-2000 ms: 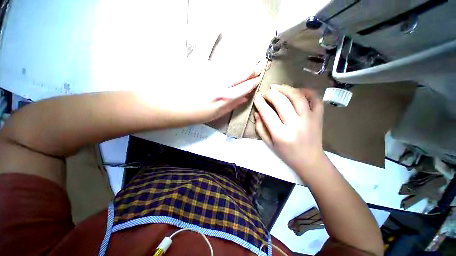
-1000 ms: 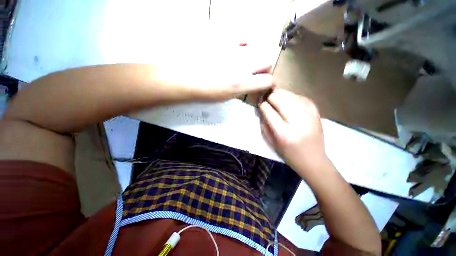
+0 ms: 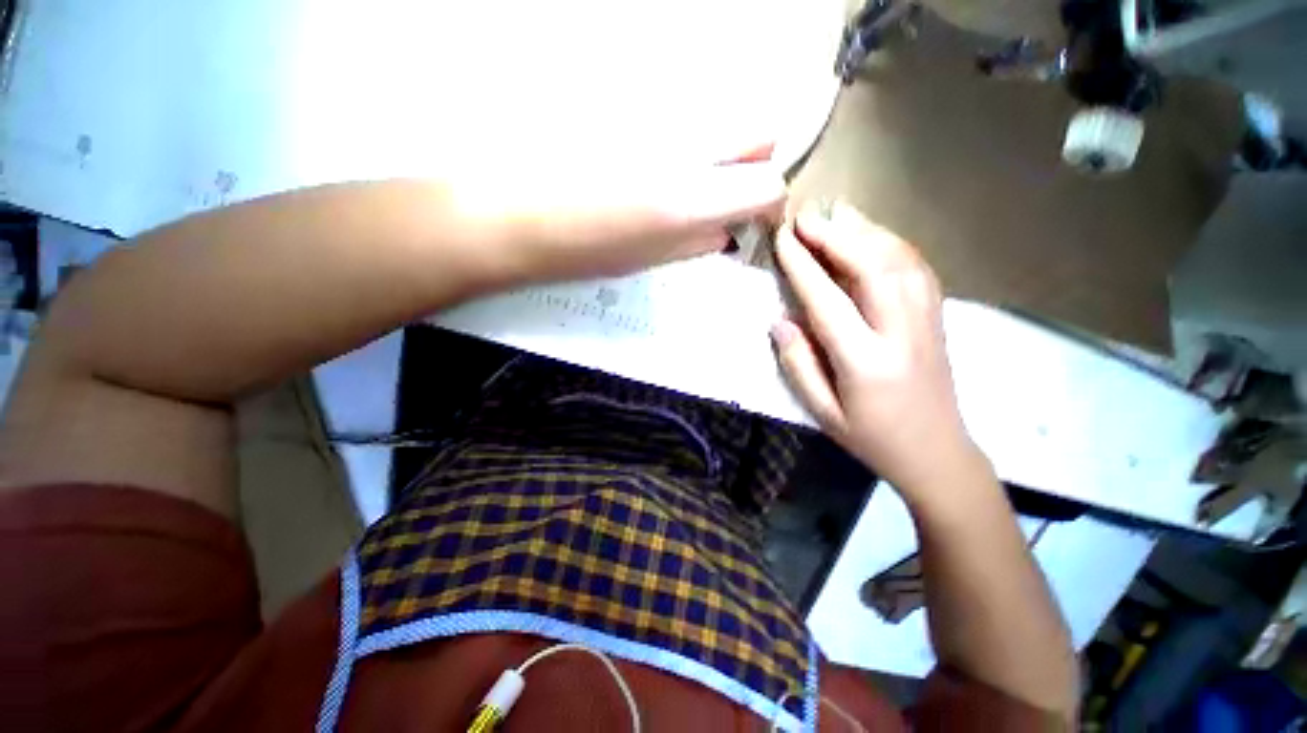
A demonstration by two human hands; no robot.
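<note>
A taupe fabric panel (image 3: 1025, 201) lies on the white machine table, right of the presser foot (image 3: 866, 40). My left hand (image 3: 702, 208) is at the panel's left edge, partly washed out by the lamp, with its fingertips on the cloth. My right hand (image 3: 874, 315) pinches the edge beside the left fingertips. A short bit of folded taupe cloth (image 3: 751, 244) shows between the hands. The fingertips nearly touch and hide what lies under them.
The machine's white ribbed knob (image 3: 1104, 139) and metal parts are at upper right. Taupe scraps (image 3: 1250, 444) lie at the table's right end. A strip bundle (image 3: 896, 589) is on the lower white shelf. A taupe panel stack (image 3: 294, 480) is at lower left.
The view has shifted, so the machine parts appear farther right and higher. The long folded strip seen between my hands earlier is now mostly hidden; both hands have come together at the edge.
</note>
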